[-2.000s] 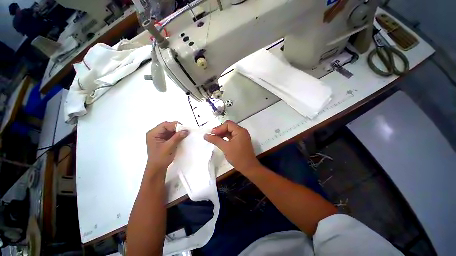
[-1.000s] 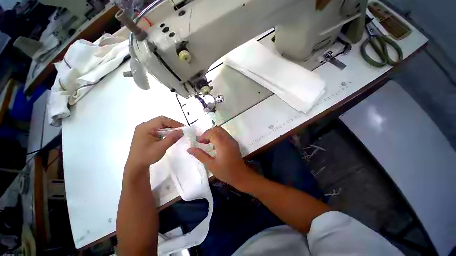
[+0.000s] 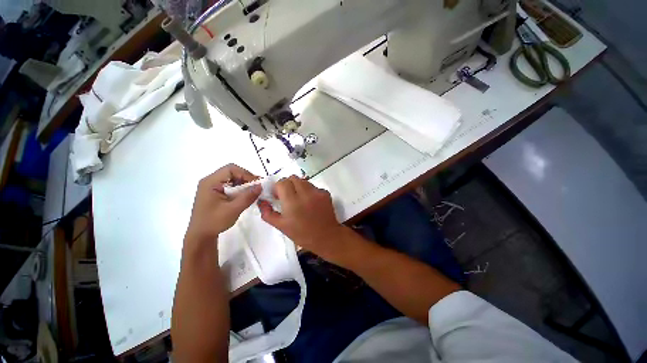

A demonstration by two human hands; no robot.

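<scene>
A white cloth piece (image 3: 266,244) hangs from both hands over the table's front edge, and a narrow white strip (image 3: 301,301) loops down from it over the lap. My left hand (image 3: 225,202) pinches the folded upper edge of the cloth. My right hand (image 3: 301,213) pinches the same edge close beside it, fingertips almost touching the left ones. Both hands are just in front of the needle area (image 3: 296,145) of the cream sewing machine (image 3: 323,42). The fingers partly hide the held edge.
Stacked white pieces (image 3: 394,103) lie under the machine arm, right of the needle. Scissors (image 3: 539,62) and a brown tray (image 3: 553,25) are at the right end. Crumpled white cloth (image 3: 117,106) is at the far left. A lower white board (image 3: 560,205) stands at right.
The hands have come together and the cloth's upper edge, earlier spread between them, is now folded. The view has shifted, so the machine appears further left and higher.
</scene>
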